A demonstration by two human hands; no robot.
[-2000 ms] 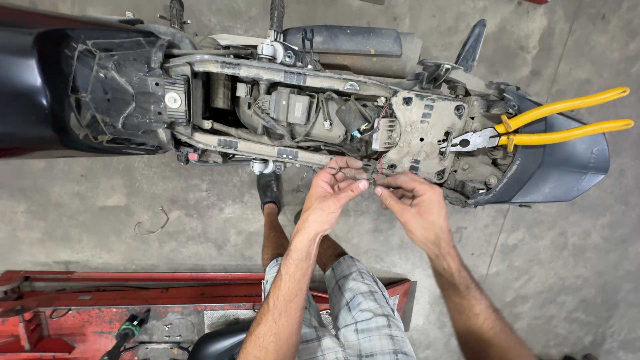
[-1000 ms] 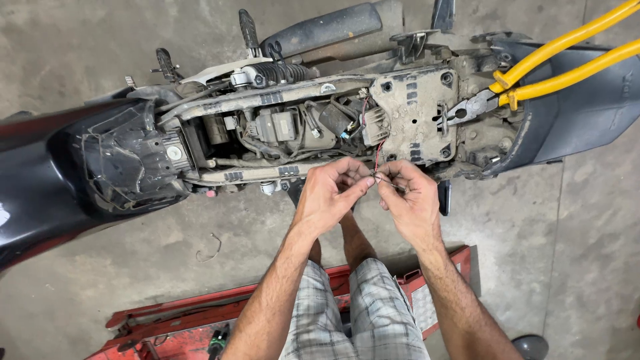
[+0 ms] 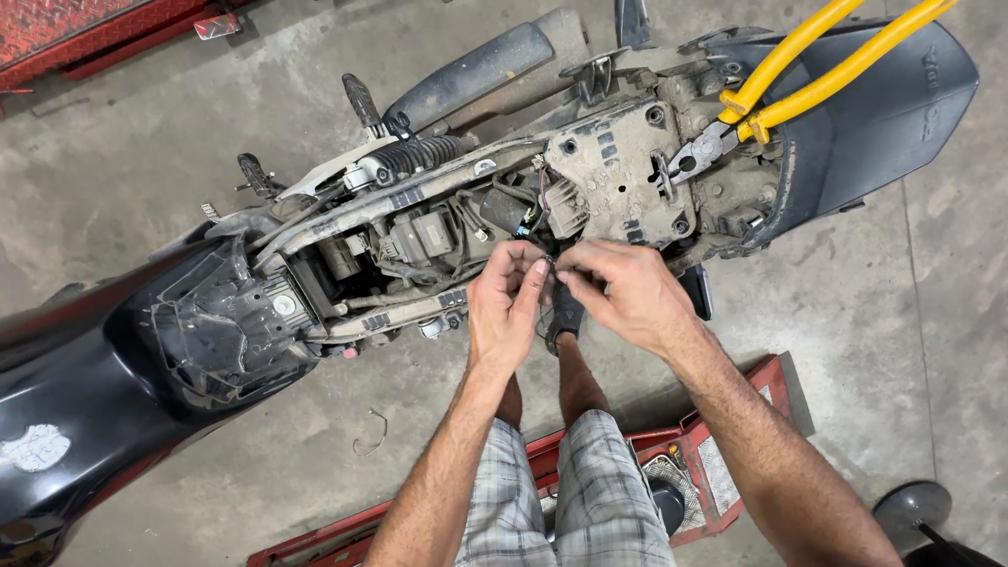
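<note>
My left hand (image 3: pixel 508 303) and my right hand (image 3: pixel 626 291) meet fingertip to fingertip at the near frame rail of a motorcycle with its seat off. Between thumb and fingers my left hand pinches the end of a thin wire (image 3: pixel 548 258). The fingertips of my right hand are closed beside it, on what looks like the same wiring; the fingers hide most of it. Just beyond lie a finned metal regulator (image 3: pixel 565 209) and a small blue connector (image 3: pixel 523 229). Combination pliers with yellow handles (image 3: pixel 819 75) rest with their jaws on the dusty rear plate (image 3: pixel 610 169).
The black fuel tank (image 3: pixel 71 394) is at left, the black rear fender (image 3: pixel 874 110) at right. A muffler (image 3: pixel 480 75) runs along the far side. A red metal lift (image 3: pixel 709 465) lies behind my legs, another red platform (image 3: pixel 118 31) at upper left. A wire scrap (image 3: pixel 374 433) lies on the floor.
The view has turned and come closer. Both hands stay together beside the frame rail; the red wiring seen running to my fingers a second ago is now mostly hidden there.
</note>
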